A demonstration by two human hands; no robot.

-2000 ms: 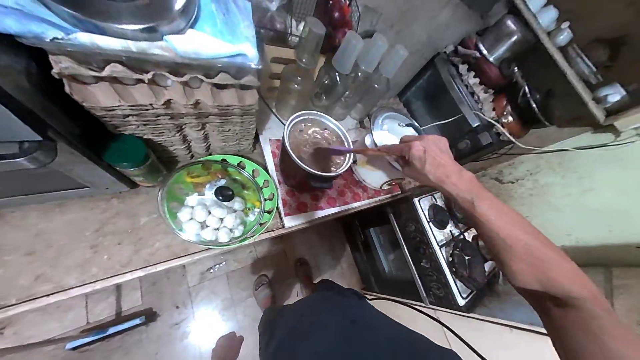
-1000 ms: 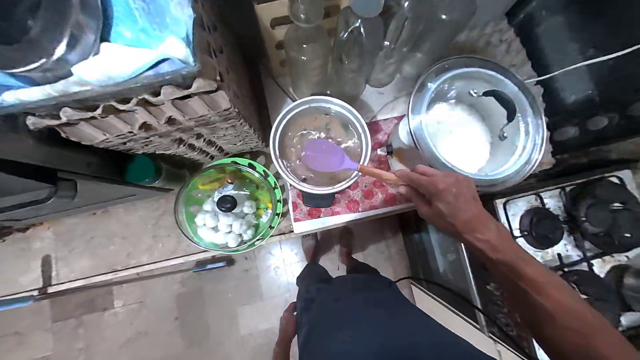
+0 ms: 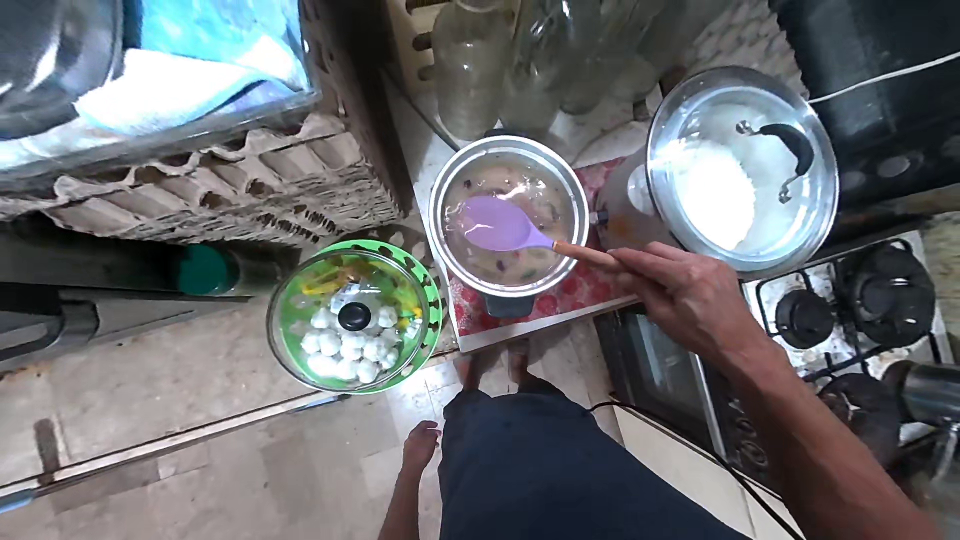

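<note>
My right hand [image 3: 679,296] grips the wooden handle of a purple spoon [image 3: 501,223]. The spoon's bowl is over a pot [image 3: 510,291] of cloudy, brownish liquid with small bits in it; whether it touches the liquid I cannot tell. The pot stands on a red and white patterned cloth [image 3: 480,311]. Just right of it is a larger metal pot with a glass lid [image 3: 780,225], something white showing through. My left hand [image 3: 421,444] hangs low beside my dark shorts, fingers loosely curled, apparently holding nothing.
A green basket [image 3: 430,300] under a glass lid holds round white pieces. Stacked egg trays [image 3: 285,172] rise at the upper left, near a green-lidded jar [image 3: 206,270]. Glass bottles [image 3: 472,67] stand behind the pot. A gas stove [image 3: 817,352] is at the right.
The view has moved closer over the pots. The large pot's lid shows fully now. My right hand keeps its grip on the spoon over the smaller pot.
</note>
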